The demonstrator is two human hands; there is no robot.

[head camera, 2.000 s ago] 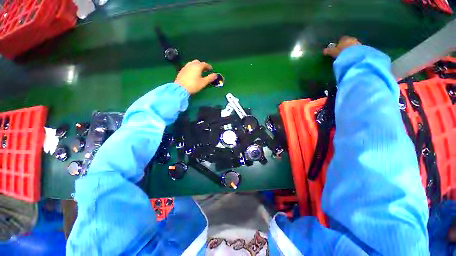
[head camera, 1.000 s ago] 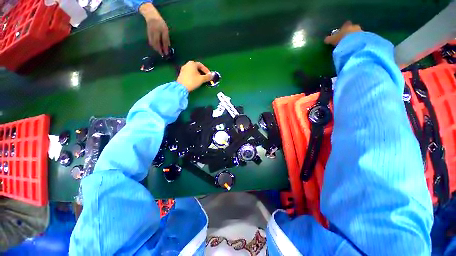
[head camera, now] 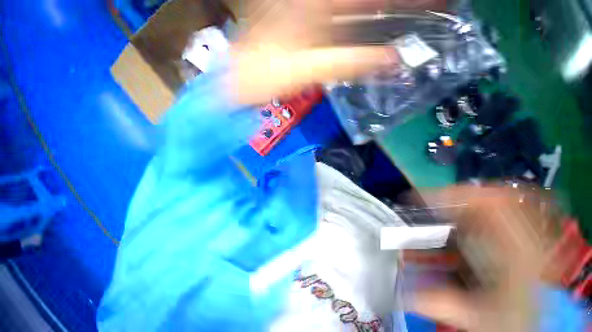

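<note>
The view is tilted and badly blurred. My left hand (head camera: 285, 68) is at the top centre, with a finger stretched across the near edge of a large clear plastic bag (head camera: 383, 107) with a white label. Whether it grips the bag is unclear. My right hand (head camera: 500, 253) is a blur at the lower right. A white label or strip (head camera: 415, 238) shows beside it, and I cannot tell if the hand holds it. A dark strap heap (head camera: 496, 139) lies between the bag and my right hand, with watch heads (head camera: 443, 149) beside it.
The green bench (head camera: 415, 152) runs along the right. Below its edge are an open cardboard box (head camera: 148, 81) with a white item (head camera: 206, 48) and a red tray (head camera: 264, 144) holding watch heads. Another red tray (head camera: 574, 256) is at the right edge. Blue floor (head camera: 84, 136) fills the left.
The view has swung left and tilted, bringing floor and box into sight. Both hands have come back from the far bench area. The other person's hand is out of view.
</note>
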